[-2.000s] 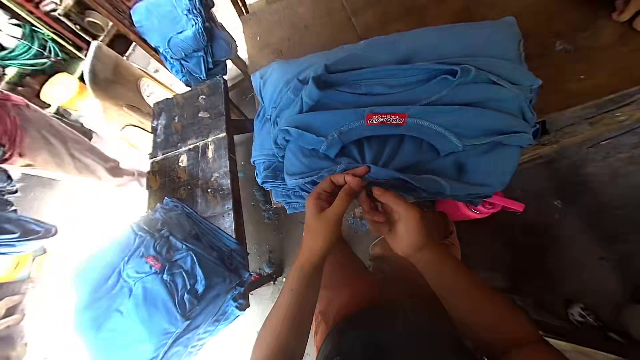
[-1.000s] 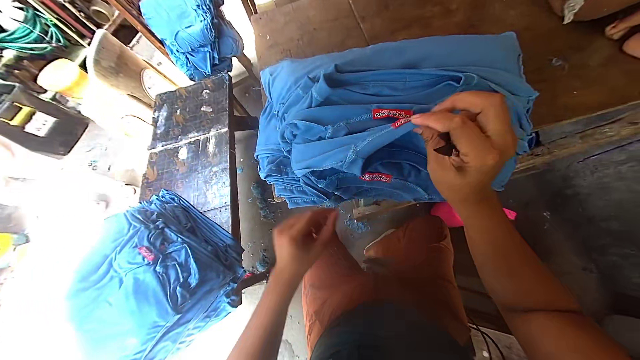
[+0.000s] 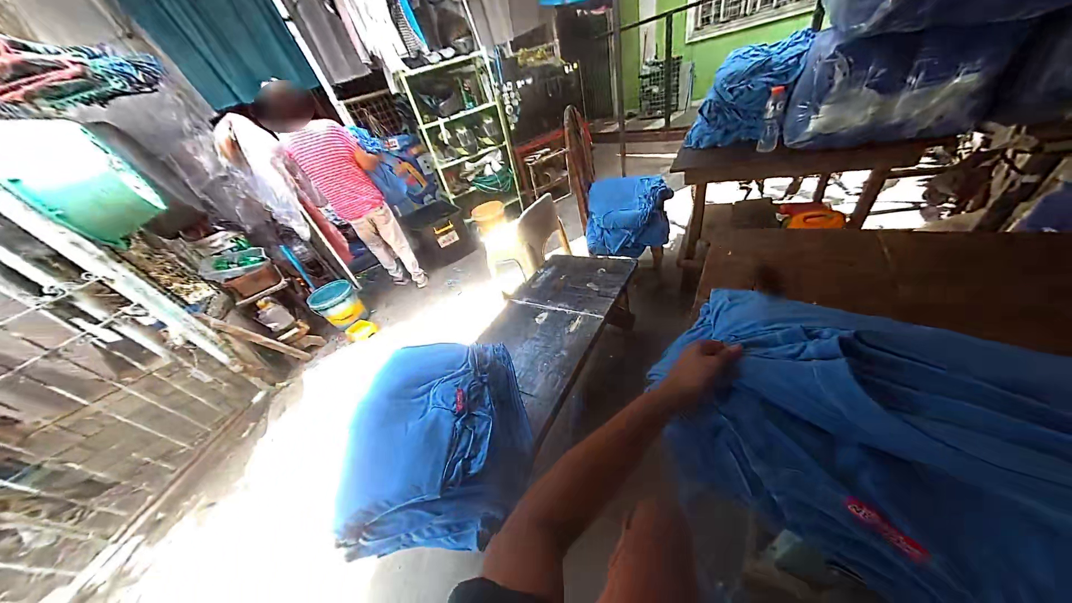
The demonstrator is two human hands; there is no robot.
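Blue cloth garments (image 3: 821,402) lie in a loose pile over the near edge of the brown wooden table, and part of the cloth hangs down at the lower right. A red label (image 3: 886,529) is on the hanging part. My left hand (image 3: 705,368) grips the pile's left edge, its fingers closed on the cloth. My right hand is out of sight. A folded stack of blue garments (image 3: 419,427) with a small red label rests on the dark bench, left of my forearm.
The dark bench (image 3: 571,289) stands left of the wooden table (image 3: 946,276). Beyond it are a plastic chair (image 3: 540,234), another blue stack (image 3: 626,213) and a person in a striped shirt (image 3: 339,176). A second table (image 3: 837,157) at the back holds a plastic bottle (image 3: 771,120) and bagged bundles (image 3: 904,84).
The view has swung up and left. My left hand, not holding cloth a second ago, now grips the pile's left edge. My right hand has left view.
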